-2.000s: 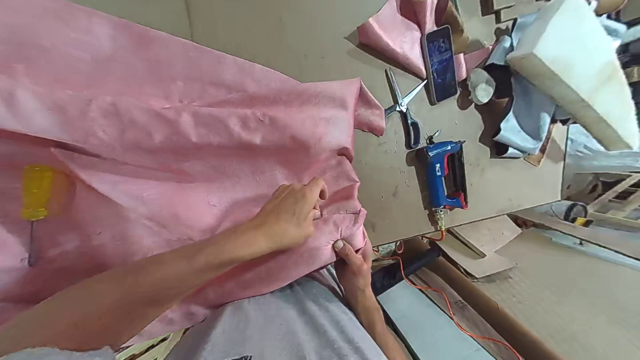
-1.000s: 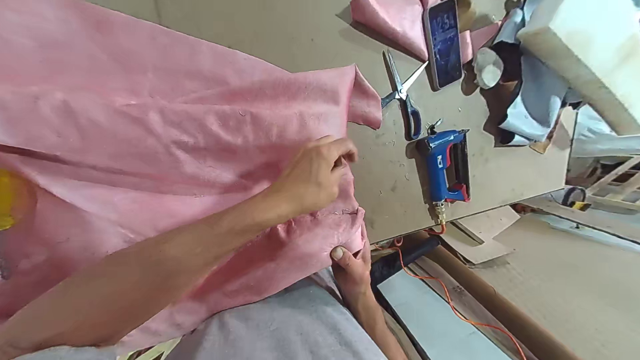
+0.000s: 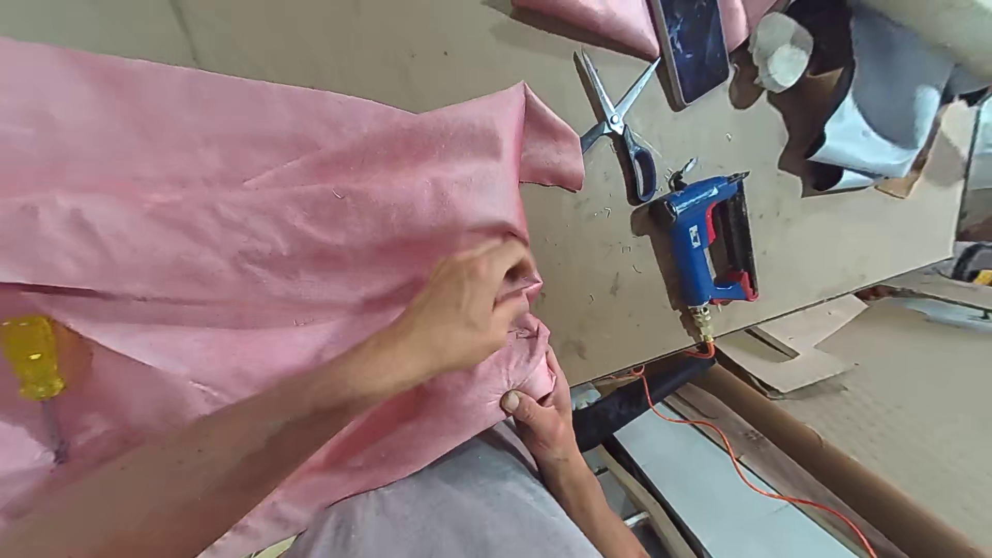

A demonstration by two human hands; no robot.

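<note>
A large sheet of pink leather-like material (image 3: 372, 170) lies wrinkled across the left and middle of the view. At its right end, my left hand (image 3: 480, 302) has curled fingers pinching a fold of the edge. Just below, my right hand (image 3: 542, 418) grips the gathered corner, thumb on top and fingers hidden underneath. Near the corner fold a staple shows in the material. A yellow-handled screwdriver (image 3: 35, 360) rests on the pink sheet at far left. Right of the sheet lie open scissors (image 3: 614, 120) and a blue pneumatic stapler (image 3: 697, 240), both untouched.
The tabletop (image 3: 821, 240) carries loose staples. A phone (image 3: 692, 46), pink scraps (image 3: 604, 19) and grey material (image 3: 891, 116) lie at the upper right. An orange air hose (image 3: 744, 457) runs from the stapler past the table edge. Cardboard pieces (image 3: 806, 349) are beyond that edge.
My left hand has moved from the material near the corner to the sheet's right edge, where it now pinches a fold. My right hand keeps its hold on the corner.
</note>
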